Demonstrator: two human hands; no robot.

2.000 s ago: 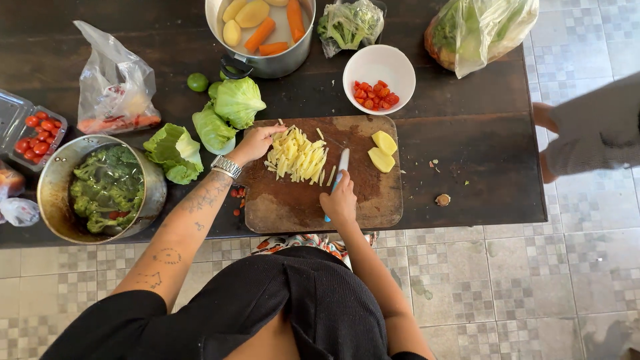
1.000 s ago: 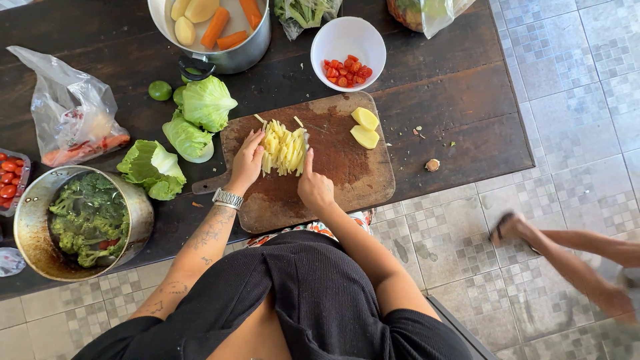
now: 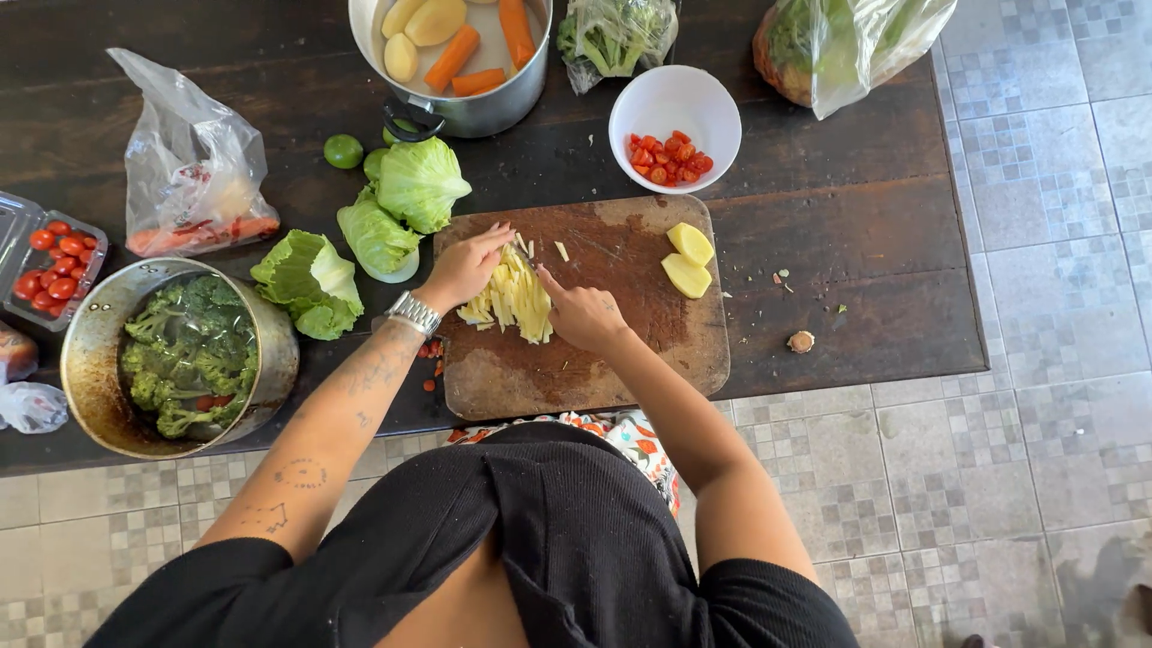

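Sliced potato sticks [image 3: 511, 297] lie in a pile on the left part of a wooden cutting board [image 3: 594, 378]. My left hand [image 3: 468, 265] rests at the upper left of the pile, its fingertips near the far end of the knife blade. My right hand [image 3: 583, 310] grips a knife [image 3: 525, 250] just right of the pile, index finger stretched along it; the handle is hidden under the hand. Two peeled potato pieces [image 3: 688, 261] lie at the board's upper right.
Beyond the board are a white bowl [image 3: 675, 117] of cut tomatoes and a metal pot [image 3: 495, 108] with potatoes and carrots. Lettuce [image 3: 310, 283], a pot [image 3: 279, 360] of broccoli, a plastic bag [image 3: 193, 162] and a tomato box [image 3: 58, 270] stand left.
The right hand has moved from the board's lower middle up to the potato pile with the knife. A person's legs, seen at the right one second ago, are largely out of view.
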